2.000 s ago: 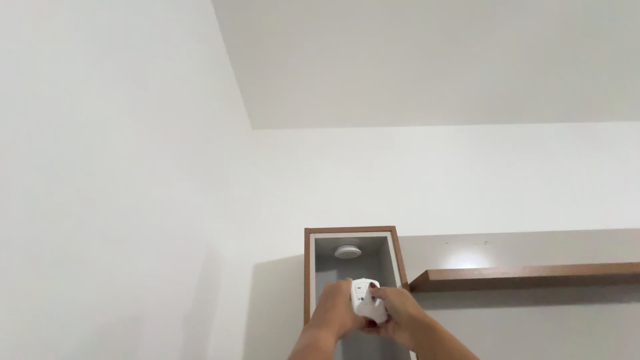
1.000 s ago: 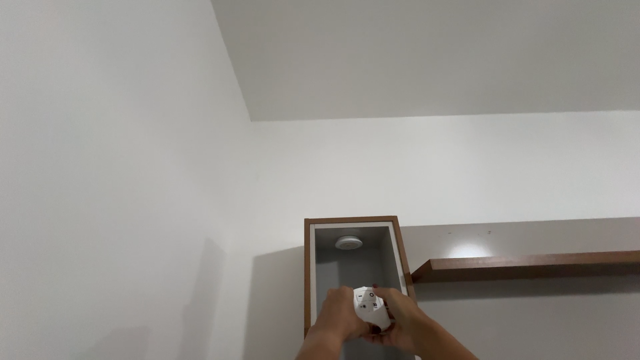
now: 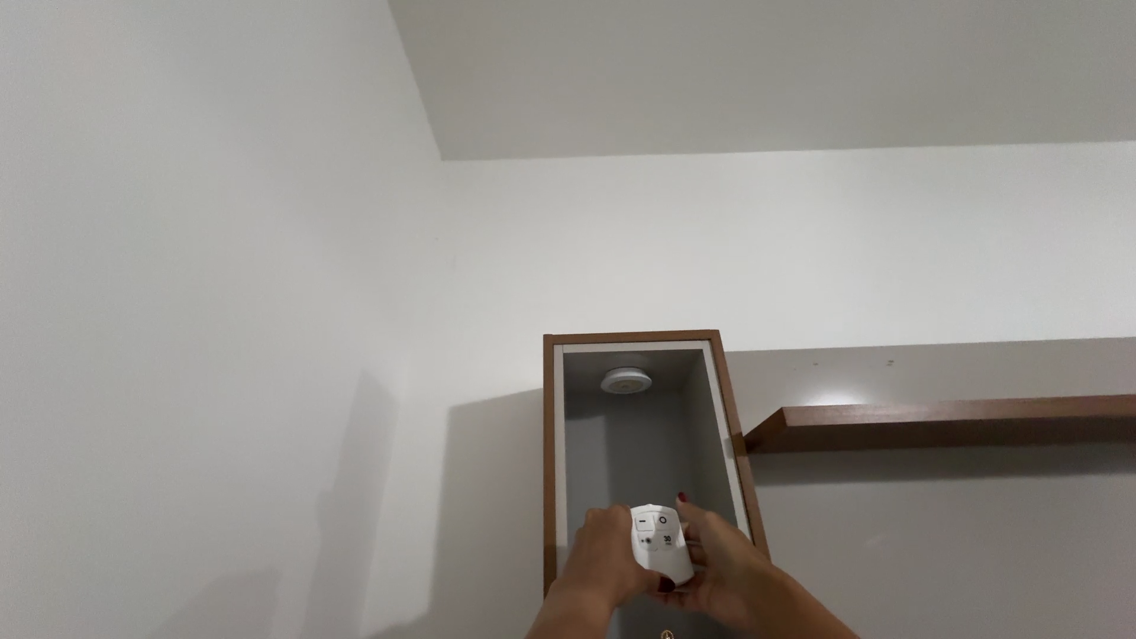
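Note:
Both my hands hold a small white remote control (image 3: 659,550) with several buttons on its face, in front of the lower part of an open cabinet. My left hand (image 3: 606,557) grips its left side, the thumb at its lower edge. My right hand (image 3: 723,568) supports it from the right and below, with the index finger raised off it. Above them, a round white puck light (image 3: 627,381) is fixed under the cabinet's top panel; it looks unlit.
The tall cabinet has a brown wood-look frame (image 3: 549,461) and a grey interior. To its right a brown wall shelf (image 3: 958,422) runs along the wall, with a bright patch of light above it. A small gold-coloured item (image 3: 667,635) shows at the bottom edge.
The remote's button side now shows more clearly between my hands. My right fingers have shifted on it, and the index finger now stands off the remote.

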